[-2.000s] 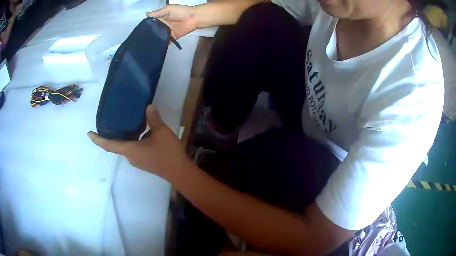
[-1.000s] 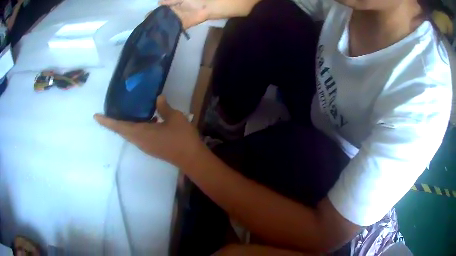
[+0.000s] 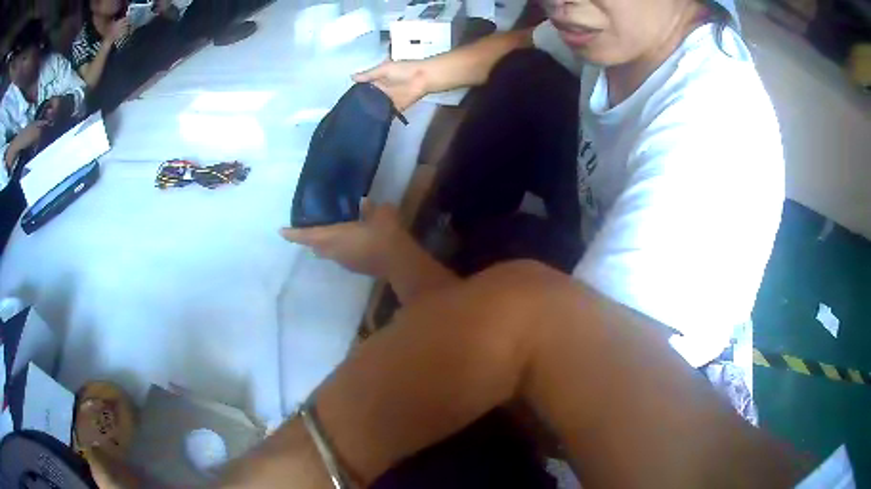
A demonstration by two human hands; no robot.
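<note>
A dark round housing (image 3: 40, 463) with a ring of small holes is cut off by the bottom left corner. My right forearm, with a metal bangle, crosses the foreground from the lower right to the bottom edge. My right hand (image 3: 119, 473) is mostly cut off there; a strip of skin, probably its finger, shows beside the dark housing, and its grip is hidden. My left hand is not seen. A wood-coloured round housing (image 3: 103, 420) and a grey insert (image 3: 181, 430) with a round pale spot lie nearby.
A neighbour on the right holds a long black glossy unit (image 3: 344, 158) with both hands. A wire bundle (image 3: 201, 174) lies mid-table. A second long black unit (image 3: 59, 196) is at the left, a white box (image 3: 425, 36) at the far end, cartons (image 3: 46, 406) lower left. People sit opposite.
The view has shifted left and widened, bringing in the round housings, insert, cartons and people opposite. My right arm has come into the foreground. The neighbour still holds the long unit.
</note>
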